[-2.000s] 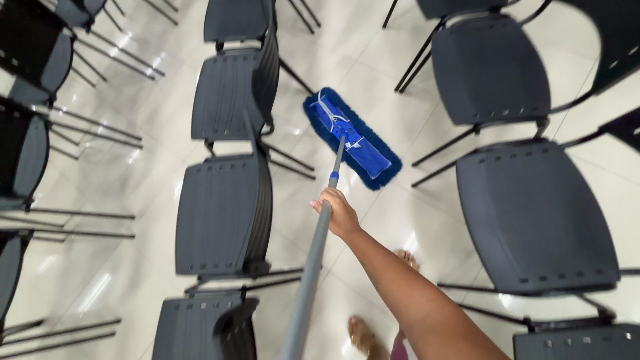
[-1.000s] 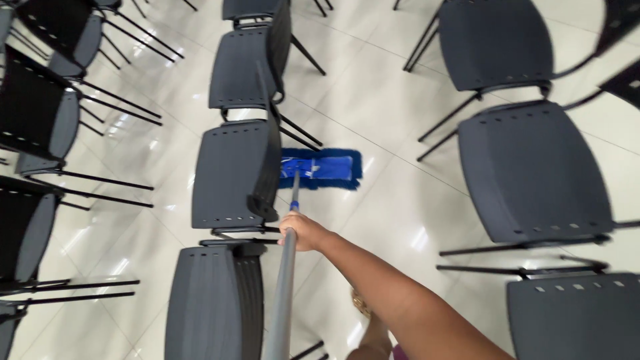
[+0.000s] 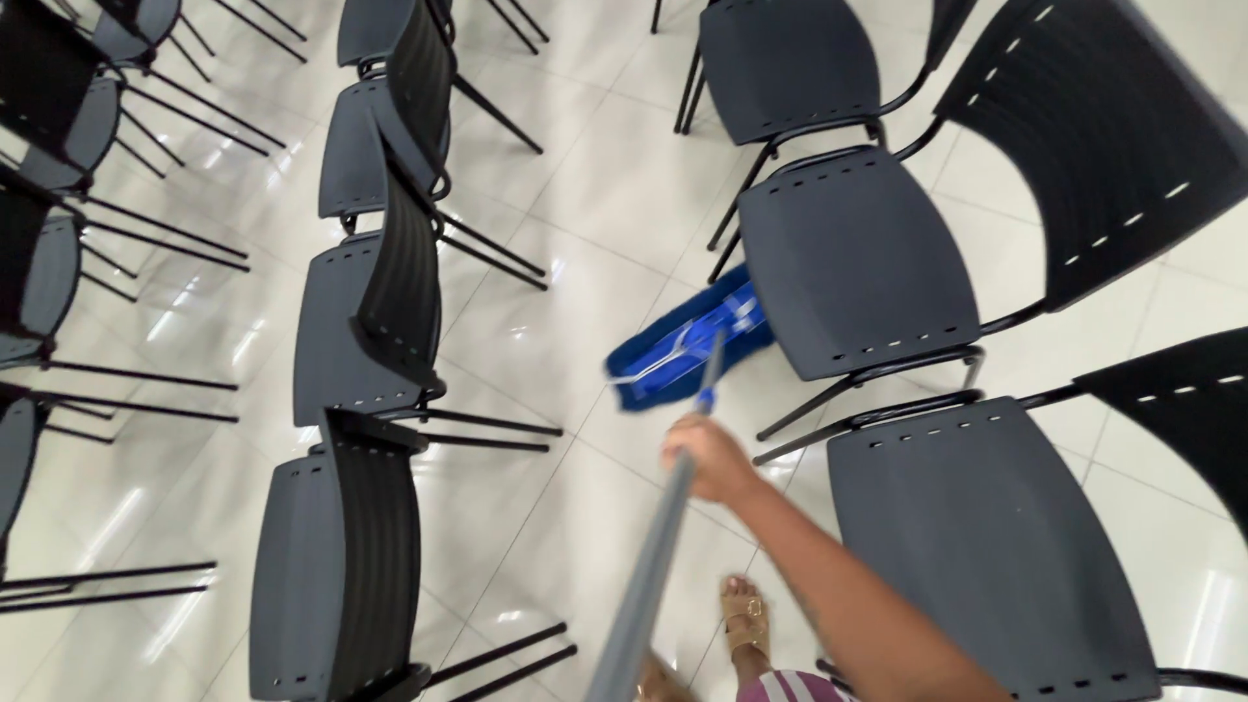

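A grey mop pole (image 3: 648,575) runs up from the bottom edge of the head view, with my right hand (image 3: 709,456) closed around it just below its blue collar. At the pole's far end, the flat dust mop head (image 3: 673,356), blue with a dark blue fringe, lies slanted on the tiled floor. Its right end is hidden under the seat of a dark grey chair (image 3: 858,263). The mop head is slightly blurred. My left hand is out of view.
Rows of dark chairs with black metal legs flank the aisle, one at left (image 3: 361,331) and one at right (image 3: 985,546). Another row stands at far left (image 3: 44,283). The pale tiled floor (image 3: 526,507) lies between them. A sandalled foot (image 3: 746,614) is near the bottom.
The mop head has swung from beside the left row of chairs across the aisle to the right row, partly under a seat. My right hand moved with the pole, still gripping it.
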